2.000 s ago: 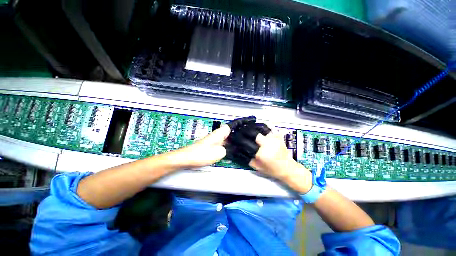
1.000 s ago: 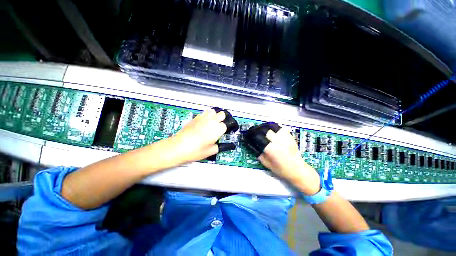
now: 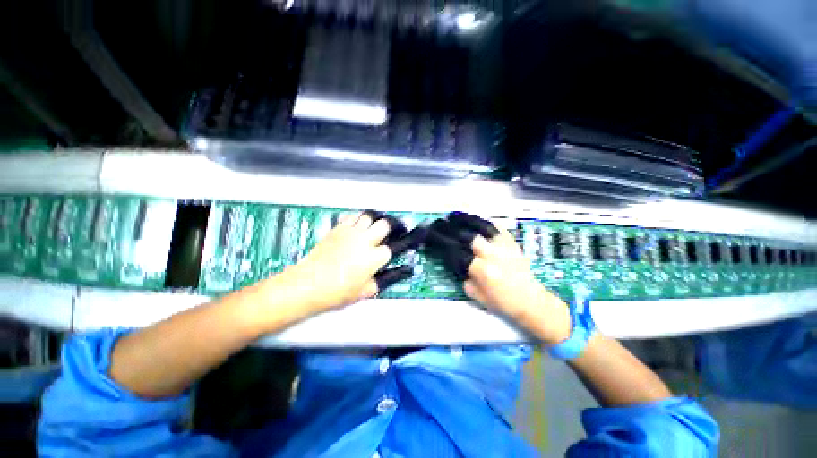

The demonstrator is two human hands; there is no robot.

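My left hand and my right hand are over the green circuit boards in the middle of the line. Both have black finger cots on the fingertips, and the fingertips of the two hands nearly meet. The frame is blurred, and the fingers hide whatever may be between them. A light blue wrist strap is on my right wrist. Boards to the right carry a row of black blocks.
White rails run behind and in front of the boards. A dark gap breaks the row at left. Behind the rail are a shiny component tray with a pale label and a lower stack of trays at right.
My hands were together over the row two seconds ago, then moved slightly apart onto the boards. Since one second ago the fingertips have come closer together. The view has shifted and blurred.
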